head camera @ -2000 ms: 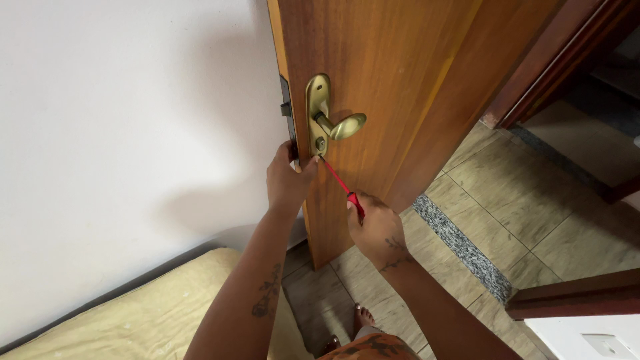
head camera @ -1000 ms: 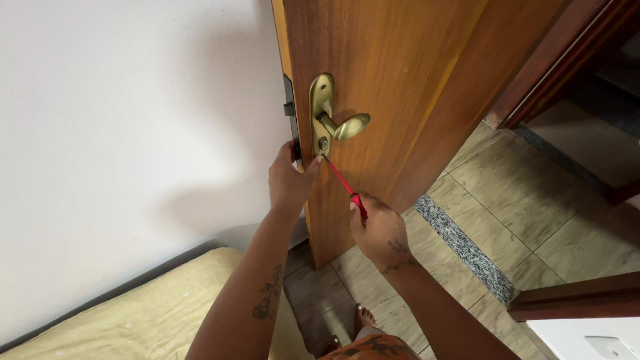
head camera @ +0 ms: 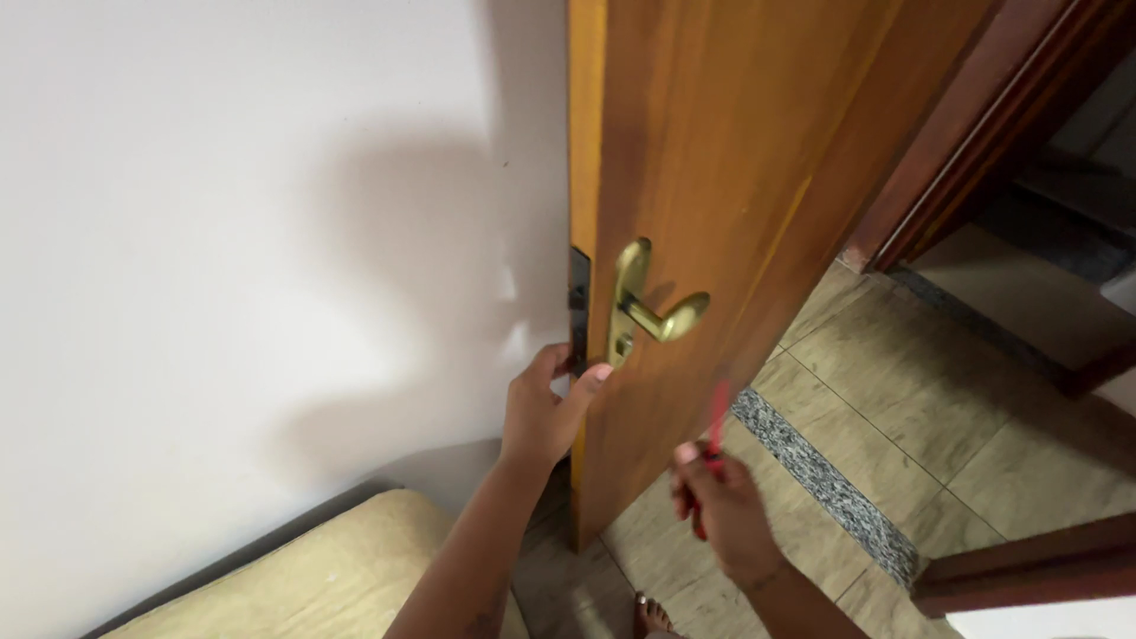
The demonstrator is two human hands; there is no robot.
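A wooden door (head camera: 710, 177) stands open beside the wall, with a brass lever handle (head camera: 679, 317) on a long brass backplate (head camera: 633, 266). Below the lever, a lock cylinder (head camera: 624, 344) shows in the plate. On the door's edge is a dark metal lock faceplate (head camera: 579, 297). My left hand (head camera: 552, 408) grips the door's edge, its thumb at the lower end of the backplate and its fingers behind the edge by the faceplate. My right hand (head camera: 723, 501) holds a red screwdriver (head camera: 717, 426), shaft pointing up, apart from the door plate and slightly blurred.
A white wall (head camera: 266, 177) is at the left, above a pale yellow mattress or cushion (head camera: 328, 568). To the right are a tiled floor (head camera: 870, 399), a granite threshold strip (head camera: 825, 484) and dark wooden door frames (head camera: 1038, 555). A bare foot (head camera: 655, 612) shows at the bottom.
My right hand has drawn the screwdriver away from the bottom of the backplate, down and to the right. My left hand remains at the door's edge. The view has shifted somewhat.
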